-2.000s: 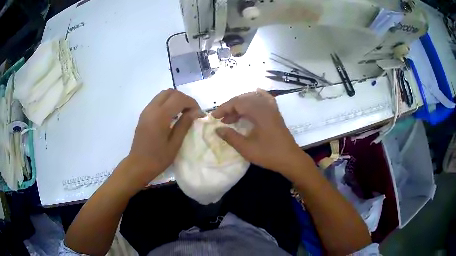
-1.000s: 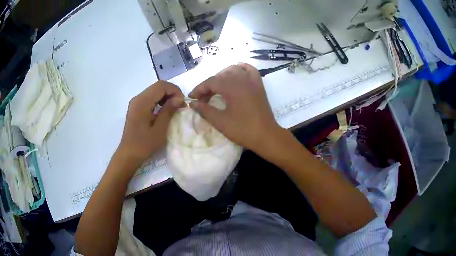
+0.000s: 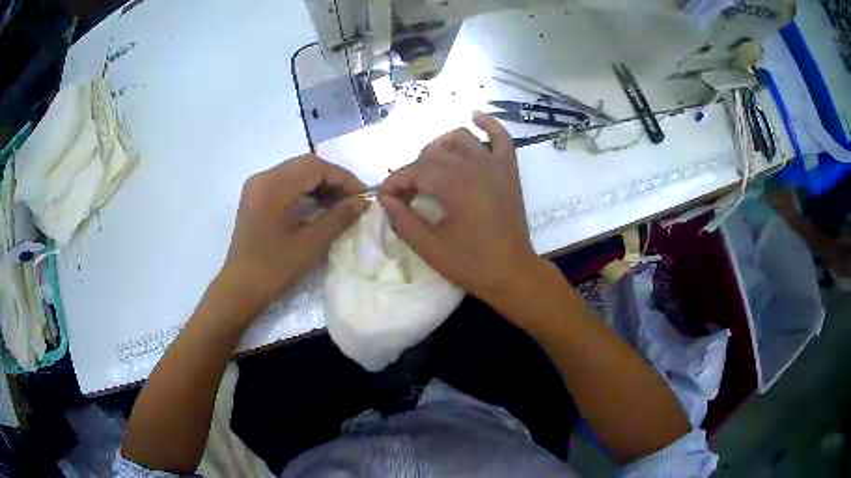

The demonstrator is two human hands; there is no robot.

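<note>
A cream fabric workpiece (image 3: 387, 303) hangs like a pouch from my fingertips over the table's front edge and my lap. My left hand (image 3: 289, 219) pinches its top edge from the left. My right hand (image 3: 467, 210) pinches the same edge from the right, with the fingertips of both hands close together. A thin narrow fold or strip shows between the fingertips; its detail is too small to tell. The industrial sewing machine (image 3: 560, 42) stands behind, with its lit presser foot (image 3: 378, 98) just beyond my hands. The pouch's underside is hidden.
Black thread snips (image 3: 541, 114), a second pair (image 3: 638, 103) and thin tweezers (image 3: 551, 91) lie right of the needle. Stacked cream pieces (image 3: 70, 163) lie at left beside a teal basket (image 3: 58, 327). Pale strips (image 3: 742, 168), a blue tray (image 3: 793, 112) and a scrap bin (image 3: 774, 289) are at right.
My hands have drawn closer to the workpiece's top edge and pinch it between their fingertips. The pouch hangs lower from them. The camera view has shifted a little.
</note>
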